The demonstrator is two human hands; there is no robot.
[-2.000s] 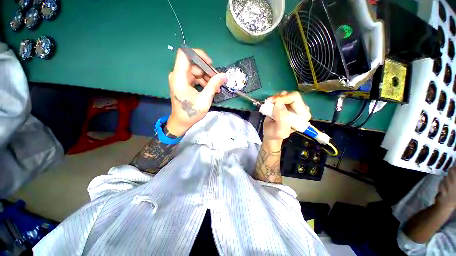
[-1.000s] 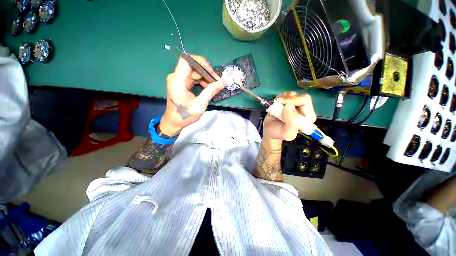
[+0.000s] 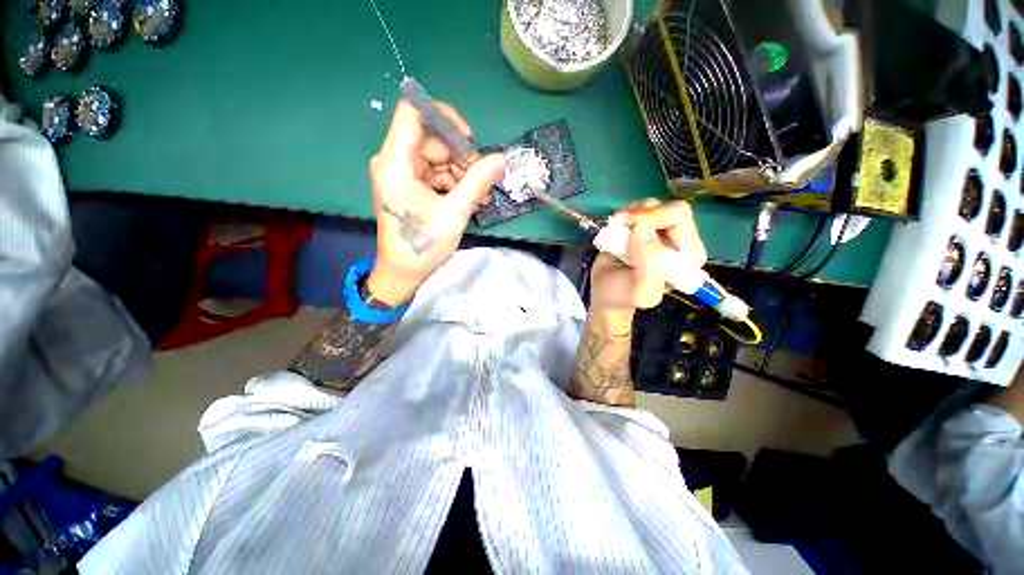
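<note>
A round module (image 3: 523, 174) with a bright white face sits on a dark square pad (image 3: 558, 157) on the green mat. My left hand (image 3: 427, 185) holds flat grey tweezers (image 3: 436, 117); its thumb and fingertips are at the module's left edge and hide the tweezers' tips. My right hand (image 3: 648, 256) grips a white soldering iron (image 3: 680, 273) with a blue band. The iron's thin metal tip reaches the module's lower right edge; exact contact cannot be told. A thin silvery solder wire (image 3: 387, 36) lies on the mat beyond the tweezers.
A cream tub (image 3: 518, 58) of silvery shavings stands beyond the pad. A fan (image 3: 698, 107) and a yellow block (image 3: 884, 169) stand right, beside a white tray (image 3: 886, 326). Round modules (image 3: 97, 110) lie far left. A black tray (image 3: 672, 380) is below the bench edge. Neighbours' sleeves show at both sides.
The tweezers' rear end has shifted slightly. Another round module has appeared in the group at upper left. Both hands stay at the module, and the iron has barely moved.
</note>
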